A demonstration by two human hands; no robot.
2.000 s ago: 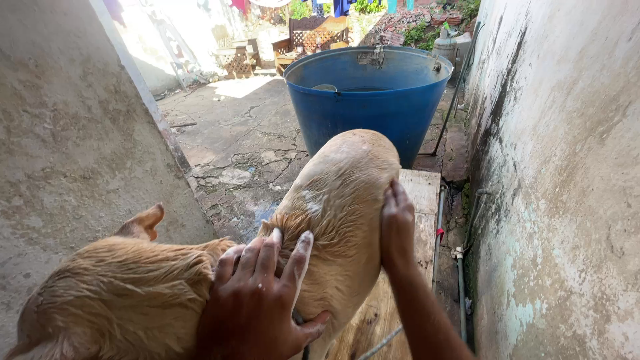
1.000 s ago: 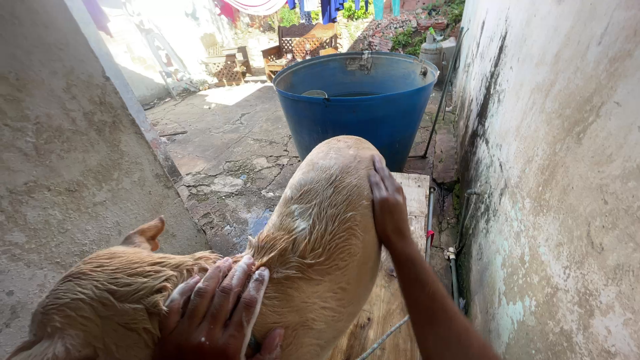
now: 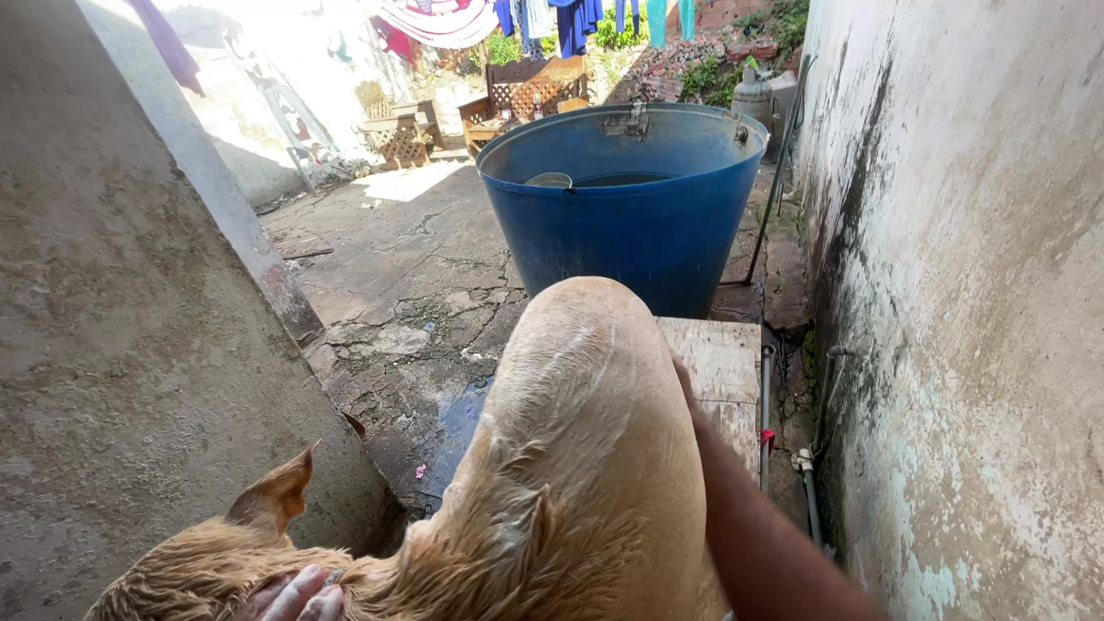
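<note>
A wet, tan-coated dog [image 3: 595,431] stands with its back below the camera, its rump towards the blue tub and its head at the lower left, one ear [image 3: 274,496] raised. White lather streaks its fur. My left hand [image 3: 297,595] rests on the fur at the neck, with whitish fingers; only part of it shows at the bottom edge. My right hand [image 3: 683,379] lies along the dog's right flank near the rump, mostly hidden behind the body, with the forearm coming in from the lower right. Its finger position cannot be seen.
A large blue plastic tub [image 3: 621,233] holding water stands beyond the dog, beside a wooden board [image 3: 720,371]. Rough walls rise at left [image 3: 172,345] and right [image 3: 966,302]. Pipes run along the right wall. The concrete floor [image 3: 397,259] is cracked; wooden furniture stands farther back under hanging laundry.
My left hand has moved from the dog's back down and left to its neck. My right hand, earlier visible on the flank, is now mostly hidden behind it.
</note>
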